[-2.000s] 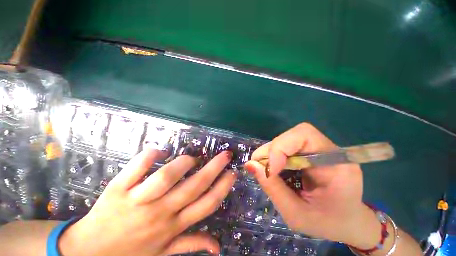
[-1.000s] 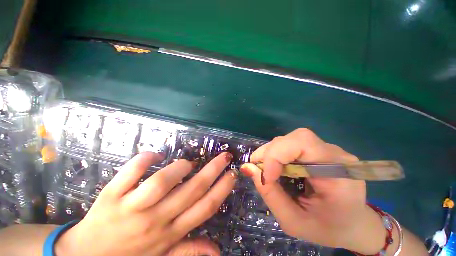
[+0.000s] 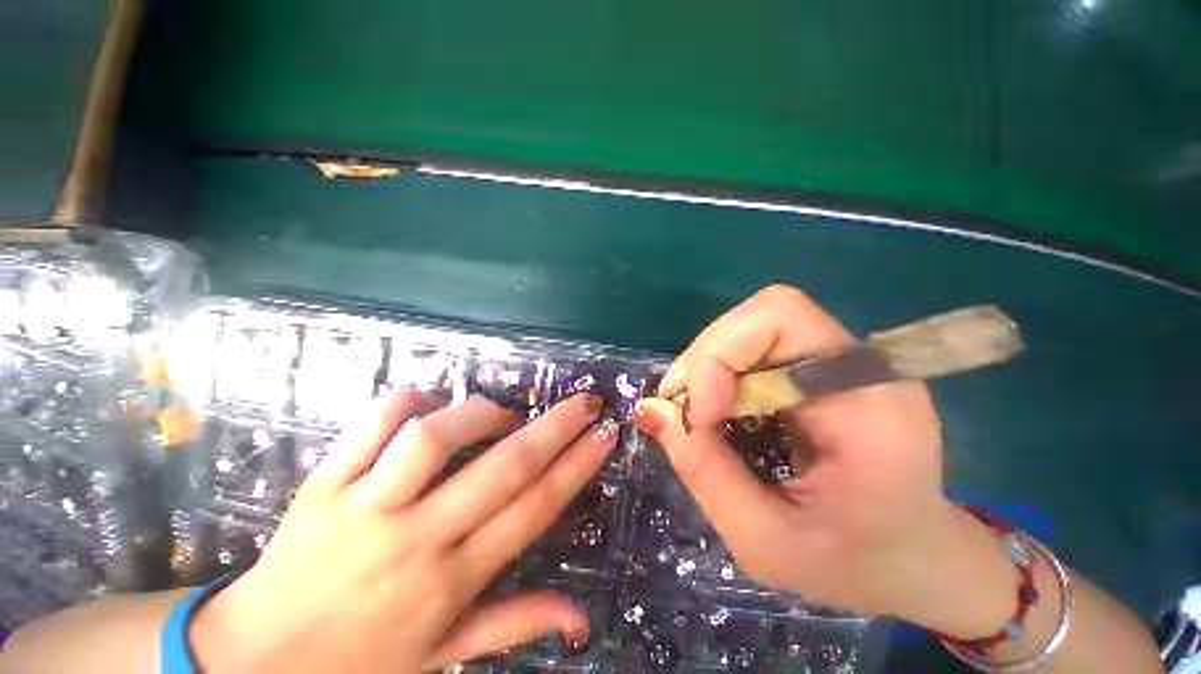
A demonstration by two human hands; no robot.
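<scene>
A clear blister tray [image 3: 250, 336] with rows of pockets lies across the lower middle. Small dark components with silvery marks [image 3: 664, 521] sit in its pockets. My left hand [image 3: 422, 527] rests flat on the tray with fingers spread; its index and middle fingertips touch a pocket near the top row. My right hand [image 3: 803, 461] grips a pick-like tool [image 3: 843, 371] between thumb and fingers. The tool's tan wrapped handle with a greyish band points up to the right. Its tip is at the pocket beside my left fingertips, too small to make out.
Another clear plastic tray [image 3: 66, 395] with orange marks overlaps at the left. A dark green bench surface [image 3: 553, 257] lies behind the tray, with a pale edge line beyond. A brown strip [image 3: 99, 119] stands at upper left. Something blue and white shows at the lower right edge.
The tool's handle end has tilted upward, and my right hand sits slightly higher. My left hand stays spread on the tray. The whole view has shifted slightly.
</scene>
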